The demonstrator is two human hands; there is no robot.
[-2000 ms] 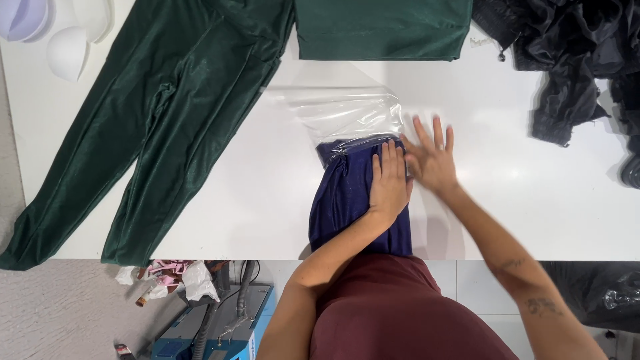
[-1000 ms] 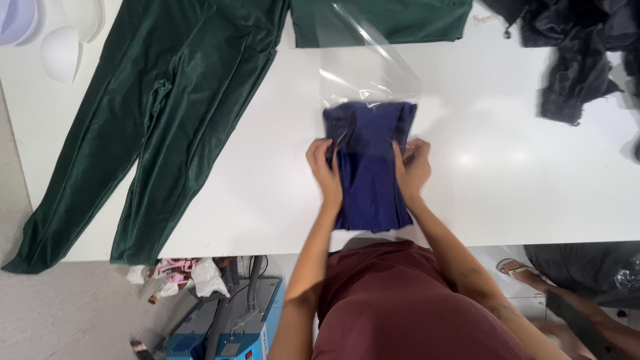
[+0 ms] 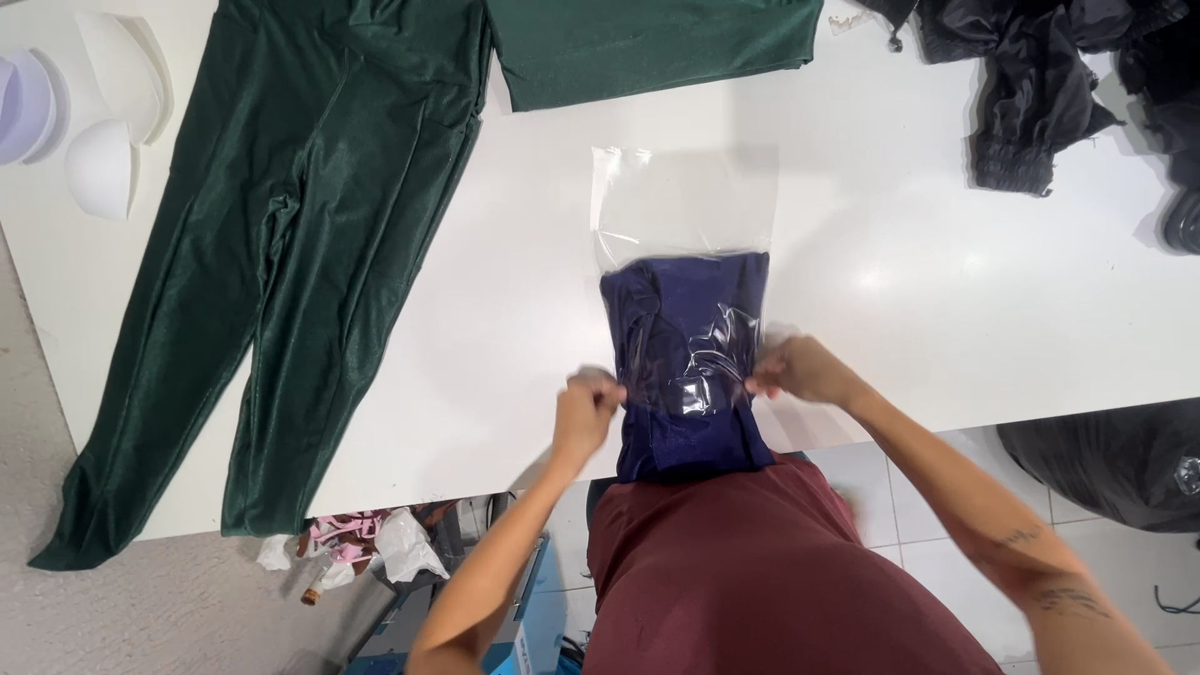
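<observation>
A folded dark blue garment [image 3: 694,328] lies at the near edge of the white table, its lower end against my maroon top. A clear plastic bag [image 3: 689,197] covers most of it, and the bag's far end lies flat beyond the fabric. The blue fabric nearest me sticks out of the bag's mouth. My left hand [image 3: 589,412] pinches the bag's mouth at the left side of the garment. Opposite it, my right hand [image 3: 795,368] pinches the bag's edge at the right side, its fingertips slightly blurred.
Dark green velvety trousers [image 3: 309,234] spread over the left of the white table [image 3: 937,309]. Another green piece [image 3: 656,47] lies at the far edge. Black garments [image 3: 1017,103] sit at far right, pale moulded cups [image 3: 101,169] at far left. Below stands a blue machine [image 3: 539,600] beside scraps.
The bag, at first only around the garment's far end, now reaches over most of it. Both hands have moved from lying on or beside the garment to the bag's edges nearer me.
</observation>
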